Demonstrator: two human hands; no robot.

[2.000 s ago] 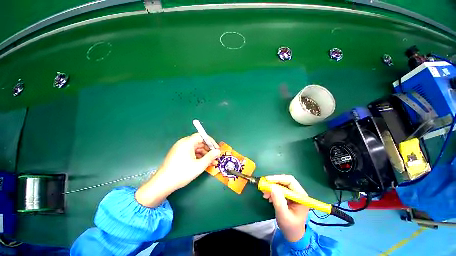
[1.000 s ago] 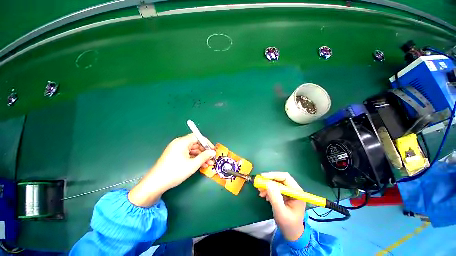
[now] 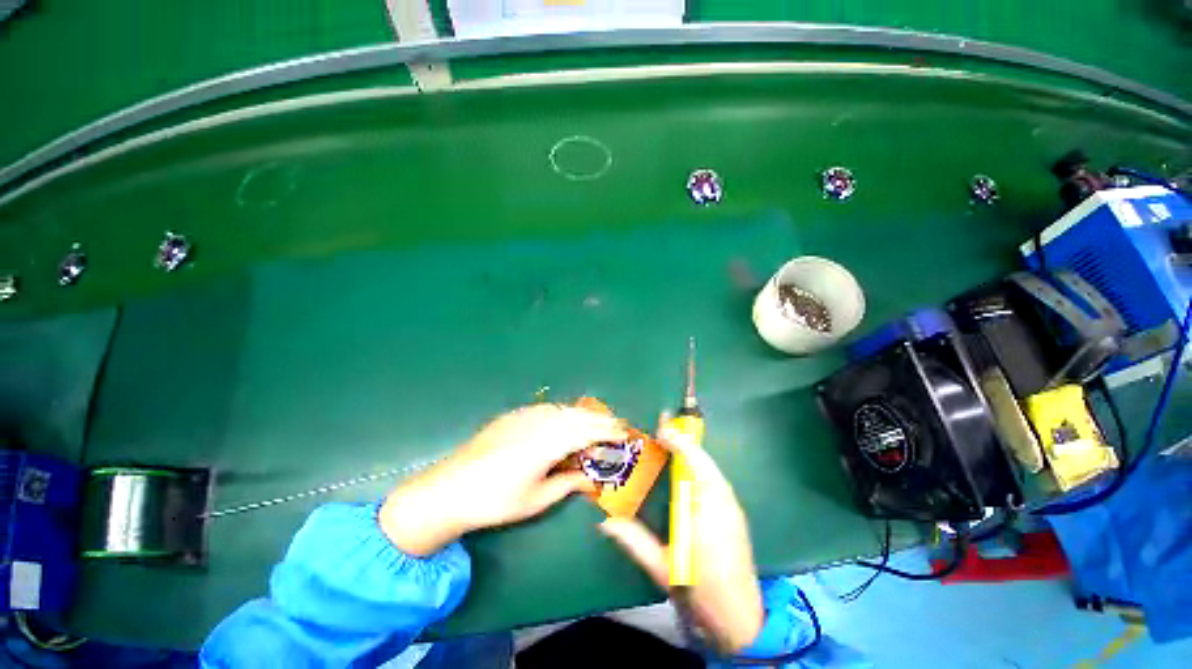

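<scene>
The round motor stator is at the orange fixture on the green mat. My left hand has its fingers at the stator's left and upper edge; whether the stator is lifted cannot be told. The tweezers do not show clearly. My right hand holds the yellow soldering iron upright in the picture, its tip pointing away from me and off the stator. My right fingers are near the fixture's lower right side.
A white cup stands right of centre. A black fan, yellow sponge block and blue station are at right. The solder spool is at left, its wire running toward my left hand. Several stators lie on the green belt.
The iron's tip has left the stator and swung to point away from me. My left fingers have moved onto the stator, and the white tweezers no longer show. The view has shifted.
</scene>
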